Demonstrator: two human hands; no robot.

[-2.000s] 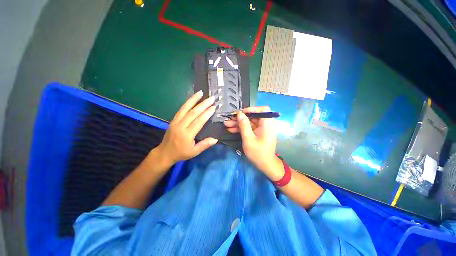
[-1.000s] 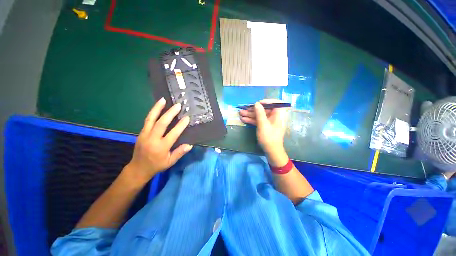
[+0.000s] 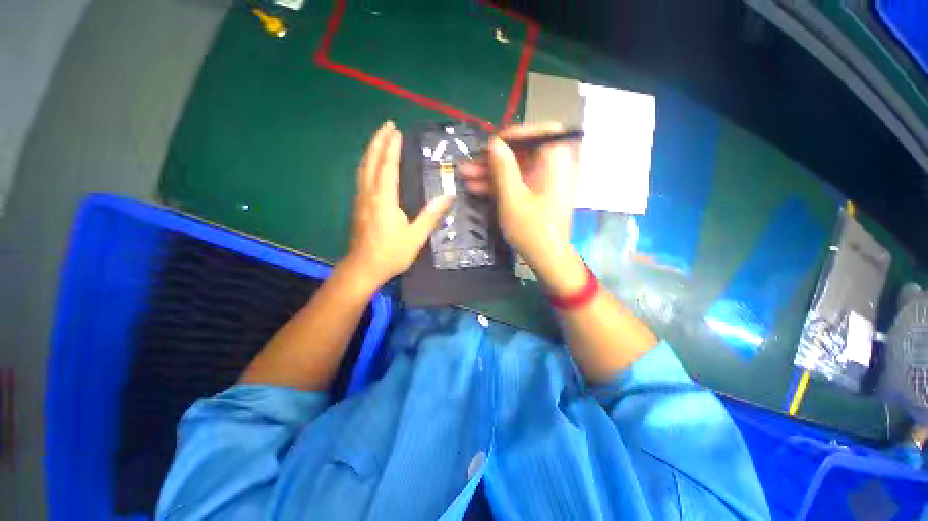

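The black housing [image 3: 466, 229] lies lengthwise on the dark foam pad [image 3: 432, 290] in front of me. Its white angled marks and gold-white strip show near the far end. My left hand [image 3: 389, 224] rests at the housing's left side, fingers apart, thumb over its left edge. My right hand [image 3: 529, 193] holds the dark tweezers [image 3: 549, 138] over the far right part of the housing. The tweezers' tip is too blurred to tell whether it holds a piece. The adhesive sheet [image 3: 617, 148] lies beyond, its grey-beige part partly hidden by my right hand.
The left blue tote [image 3: 87, 336] holds rows of dark pieces. The right blue tote [image 3: 855, 483] is at the lower right. Blue film [image 3: 758, 295], a clear bag with a grey sheet [image 3: 847, 295] and a white fan [image 3: 909, 351] are at right. A yellow item [image 3: 270, 23] lies far left.
The view has shifted. My right hand has moved from the blue film beside the sheet to over the housing's far part. My left hand has moved farther along the housing's left side.
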